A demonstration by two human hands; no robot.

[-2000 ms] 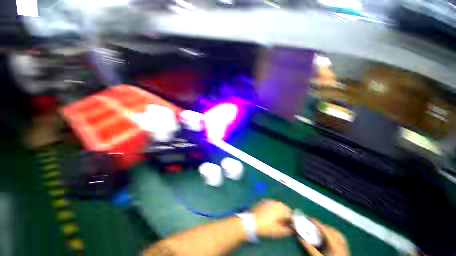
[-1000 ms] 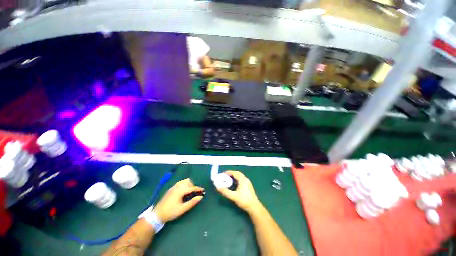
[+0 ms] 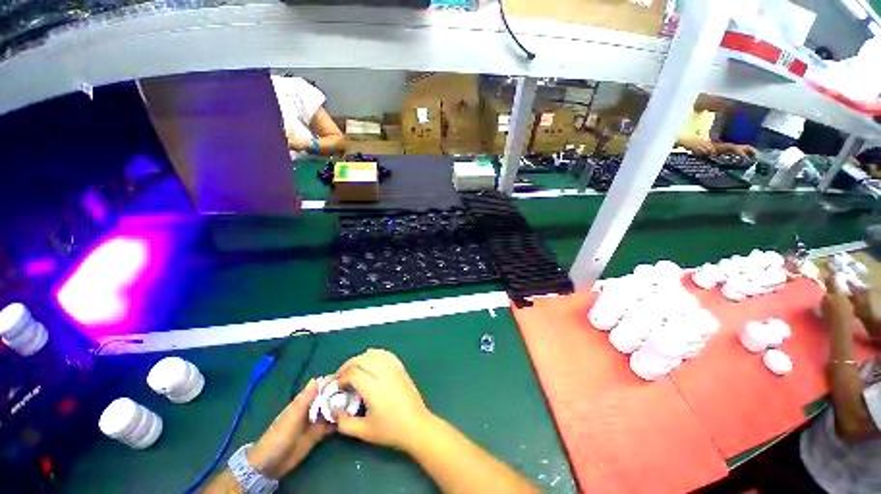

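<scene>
A white round unit (image 3: pixel 338 403) is held between my two hands above the green bench, low in the centre. My left hand (image 3: pixel 298 432), with a pale band at the wrist, grips it from the left. My right hand (image 3: pixel 384 396) covers its right side with curled fingers. The fingers partly hide the unit. A blue cable (image 3: pixel 240 413) with a thin black end curves over the bench just left of my hands; I cannot tell where the black end finishes.
Two white housings (image 3: pixel 176 379) stand at left near a glaring pink-purple light (image 3: pixel 106 278). A black component tray (image 3: pixel 411 256) lies behind the white strip (image 3: pixel 386 318). White housings (image 3: pixel 657 318) sit on the red mat (image 3: pixel 599 415). A person's arm (image 3: pixel 846 362) is at far right. A slanted post (image 3: pixel 649 145) rises behind.
The view has shifted right. My hands, apart one second ago, are now together around the white unit. My left hand has moved from the black cable end to the unit.
</scene>
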